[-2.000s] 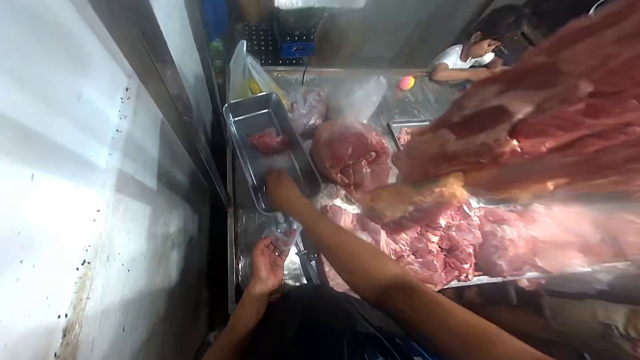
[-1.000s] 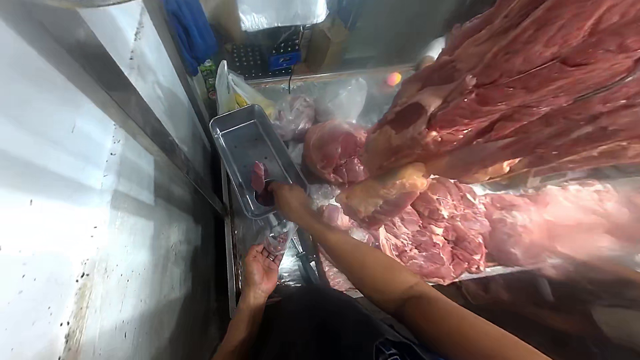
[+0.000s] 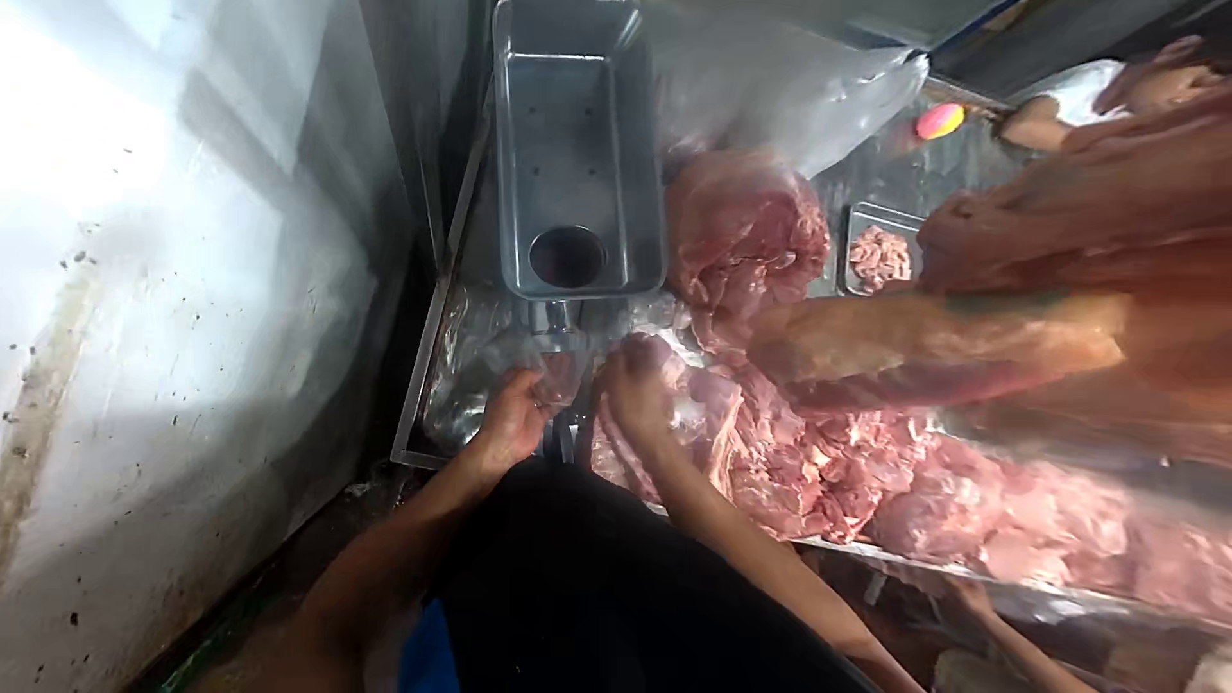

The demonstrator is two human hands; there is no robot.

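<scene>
A clear plastic bag [image 3: 558, 375] with something pinkish visible through it is in my left hand [image 3: 512, 423], just below the metal scale pan. My right hand [image 3: 640, 385], blurred, is at the raw meat [image 3: 712, 423] on the left end of the meat row; whether its fingers grip a piece cannot be told. The deep rectangular metal pan [image 3: 635, 192] holds no meat; a dark round shape shows at its near end. A large round cut of raw meat [image 3: 751, 226] lies to the right of the pan.
Large hanging meat [image 3: 1078, 337] fills the right side. A small tray of meat pieces [image 3: 878, 260] and a pink-yellow ball [image 3: 939, 121] lie on the counter. Another person [image 3: 1068, 101] is at the far right. Below the counter's near edge another person's arm [image 3: 1011, 635] shows. A metal wall [image 3: 212, 289] stands left.
My right hand has left the metal pan and moved to the meat at its right. The reddish piece seen in the pan earlier is gone from it. The view has moved closer.
</scene>
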